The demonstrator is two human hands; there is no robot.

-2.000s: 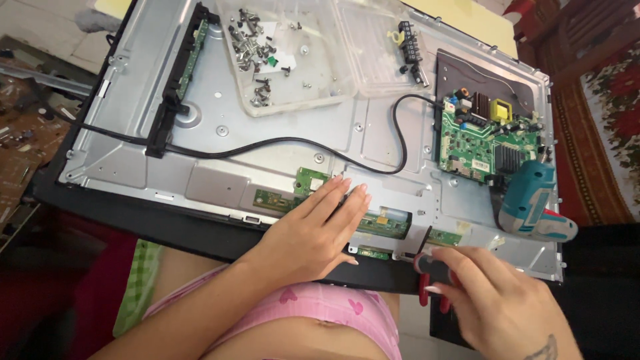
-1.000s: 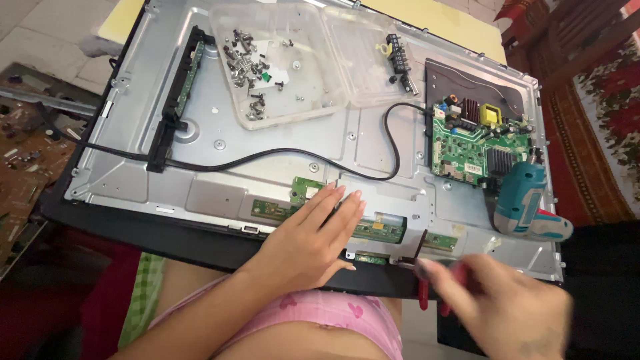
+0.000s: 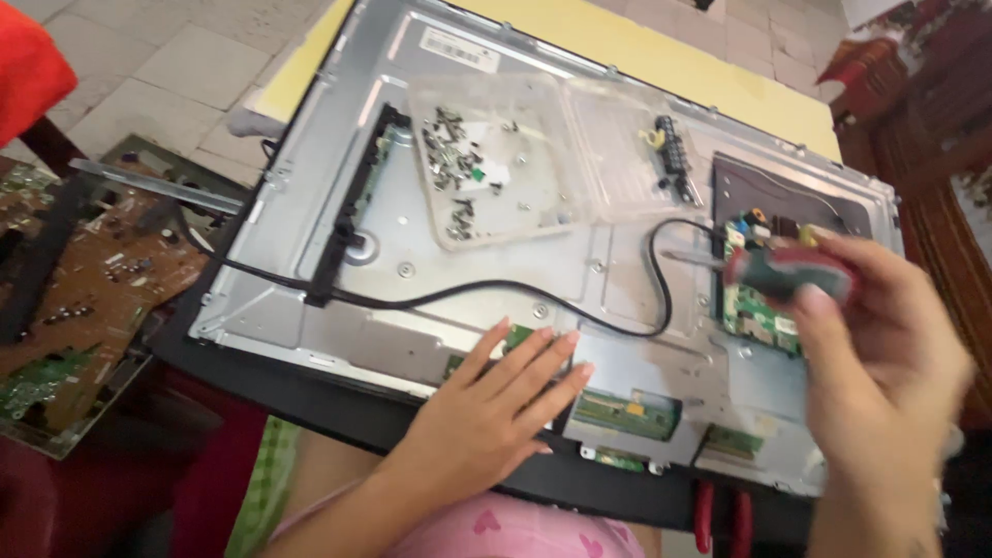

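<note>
My left hand lies flat with fingers spread on the lower edge of a metal TV back panel, partly covering a green circuit board. My right hand is raised over the panel's right side, gripping a screwdriver with a red and dark green handle; its shaft points left. Under and behind it sits a green main circuit board, partly hidden. A narrow board shows in a cut-out right of my left hand. Red plier handles hang past the panel's lower edge.
An open clear plastic box with many screws rests on the panel, a black connector strip in its lid. A black cable snakes across. Brown circuit boards lie at left, near a red cloth.
My right hand has left the red-handled tool at the lower edge, moved up and now holds a screwdriver. My left hand stays on the panel. The view has shifted.
</note>
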